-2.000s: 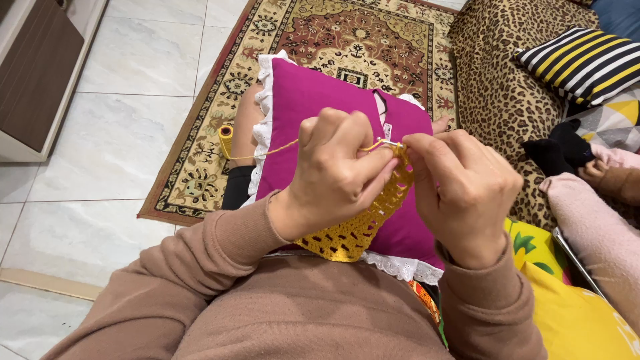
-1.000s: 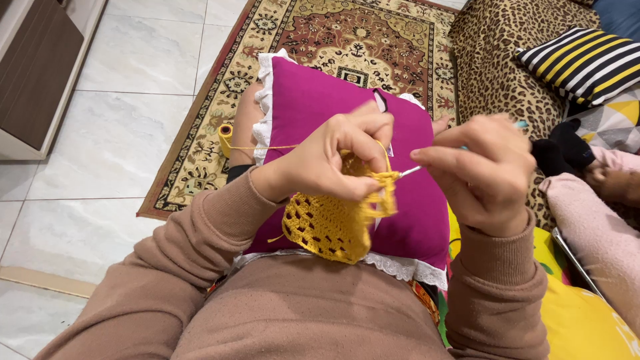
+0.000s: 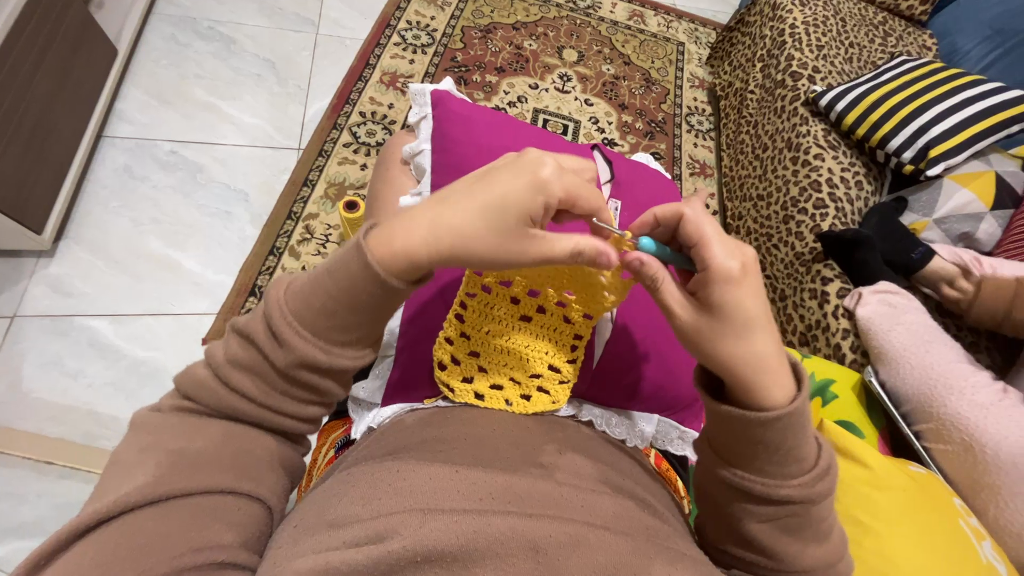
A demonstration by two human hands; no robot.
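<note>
My left hand (image 3: 512, 212) pinches the upper edge of a yellow crochet piece (image 3: 512, 344), whose openwork fabric hangs down over a magenta cushion (image 3: 648, 360) with white lace trim. In my right hand (image 3: 704, 280) is a crochet hook (image 3: 658, 251) with a teal handle. Its metal tip points left, through or beside the yellow stitches between my two hands; exactly which loop it is in cannot be told. A spool of yellow yarn (image 3: 352, 214) is at the cushion's left, partly hidden by my left sleeve.
A patterned rug (image 3: 448, 48) lies over pale floor tiles (image 3: 176, 208). To the right are a leopard-print sofa (image 3: 788, 144), a striped cushion (image 3: 920, 112) and a yellow cushion (image 3: 888, 504). Another person's legs (image 3: 928, 352) rest there. A brown cabinet (image 3: 48, 96) is at the far left.
A second ago my right hand was farther right, with the hook's metal shaft pointing left; now it is close to my left hand. The crochet piece now hangs flatter and more spread out.
</note>
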